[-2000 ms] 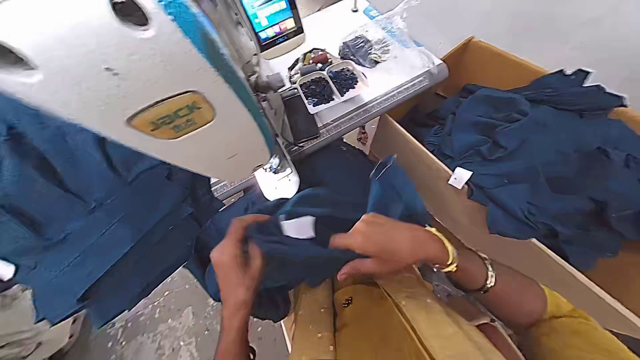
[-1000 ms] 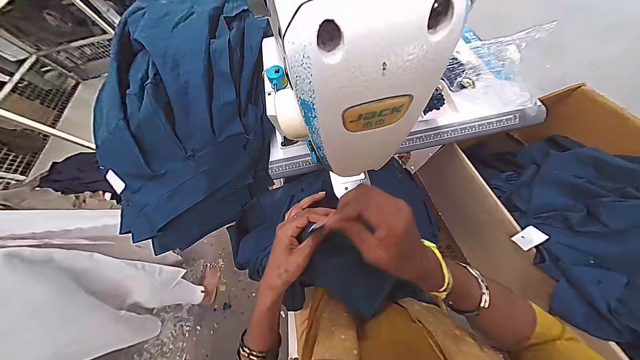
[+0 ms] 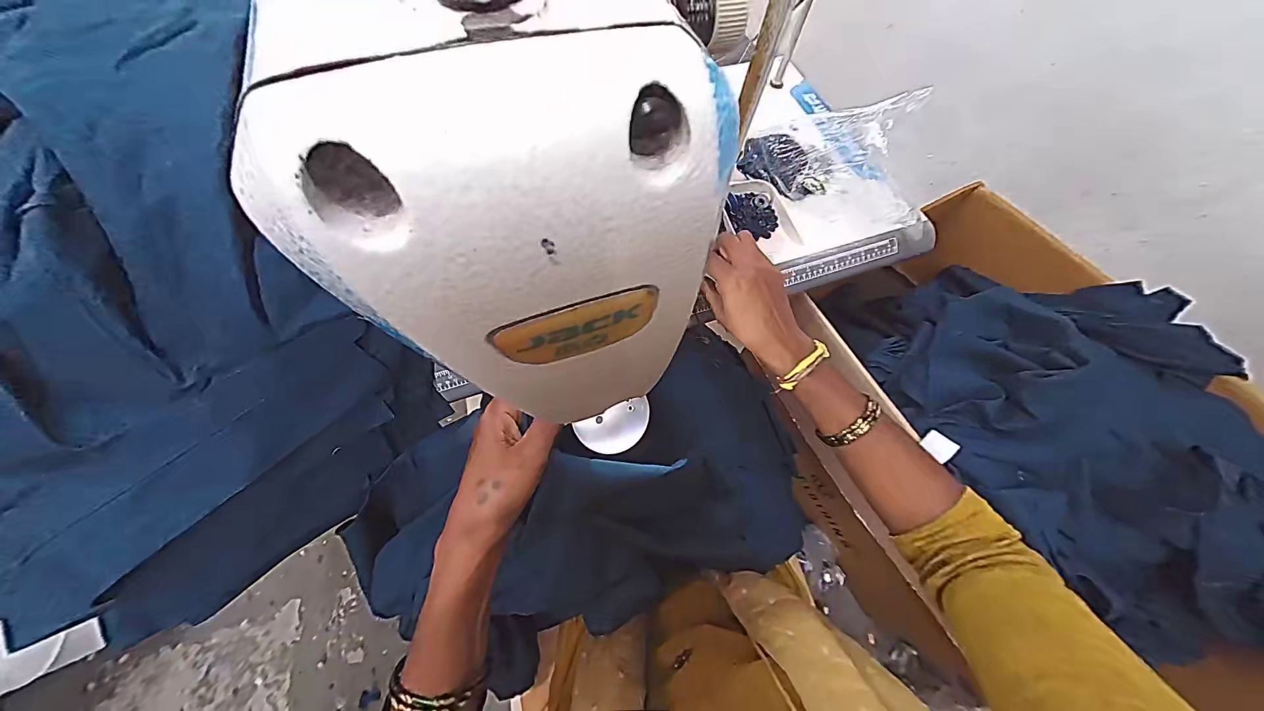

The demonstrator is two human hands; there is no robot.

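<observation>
The white head of a Jack industrial sewing machine (image 3: pixel 474 217) fills the upper middle of the view. A dark blue garment (image 3: pixel 652 513) lies under it and hangs toward my lap. My left hand (image 3: pixel 504 459) is at the garment below the machine head, its fingertips partly hidden behind the head, with cloth at its fingers. To the right of the head, my right hand (image 3: pixel 746 291) reaches to a small white tray (image 3: pixel 780 212) of dark buttons; its fingertips are near the tray's edge, and whether they hold a button cannot be told.
Stacked dark blue garments (image 3: pixel 178 395) hang at the left. At the right stands a cardboard box (image 3: pixel 978 227) with more dark blue garments (image 3: pixel 1047 415) and a white tag. A clear plastic bag (image 3: pixel 839 148) lies on the machine table (image 3: pixel 869 247), beside a printed ruler strip.
My hands were together on the garment; now they are apart, the right one up by the button tray. The view has shifted closer over the machine head.
</observation>
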